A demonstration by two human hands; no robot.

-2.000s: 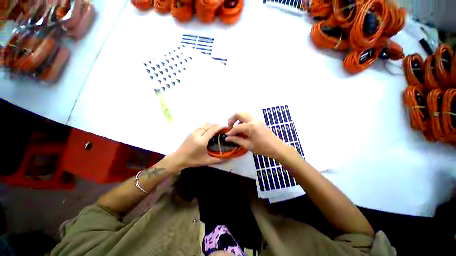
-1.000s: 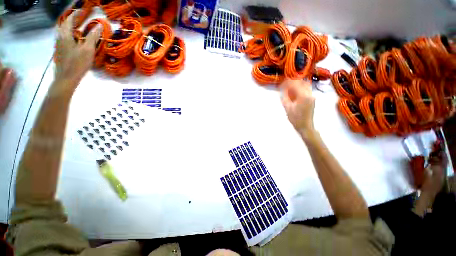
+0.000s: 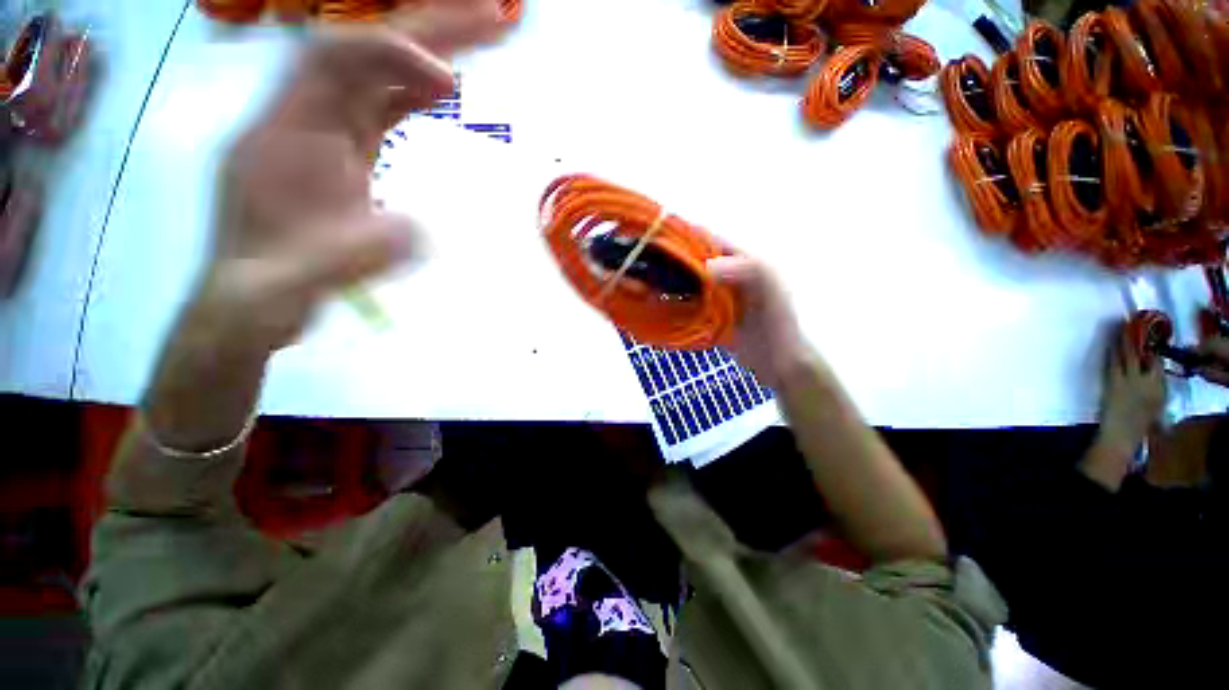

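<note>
My right hand [image 3: 762, 313] holds a coiled orange cable [image 3: 580, 223] by its right end, tilted above the table. A black plug [image 3: 656, 267] lies inside the coil, and a thin tan rubber band [image 3: 634, 256] crosses its middle. My left hand [image 3: 303, 189] is raised at the upper left, blurred, with fingers apart and nothing seen in it. The label sheet with black strips [image 3: 704, 398] lies below the coil at the table edge, its upper part hidden by the coil.
Banded cable stacks [image 3: 1078, 169] stand at the right, with more coils [image 3: 768, 38] at the back. A small-sticker sheet and a blurred yellow-green stick [image 3: 364, 306] lie partly behind my left hand. Another person's hands [image 3: 1132, 384] work at the far right. Shiny bundles [image 3: 47, 81] lie far left.
My right hand has come back from the rear coils with a cable coil in it. My left hand has moved off the left rear coils towards me. The view has shifted.
</note>
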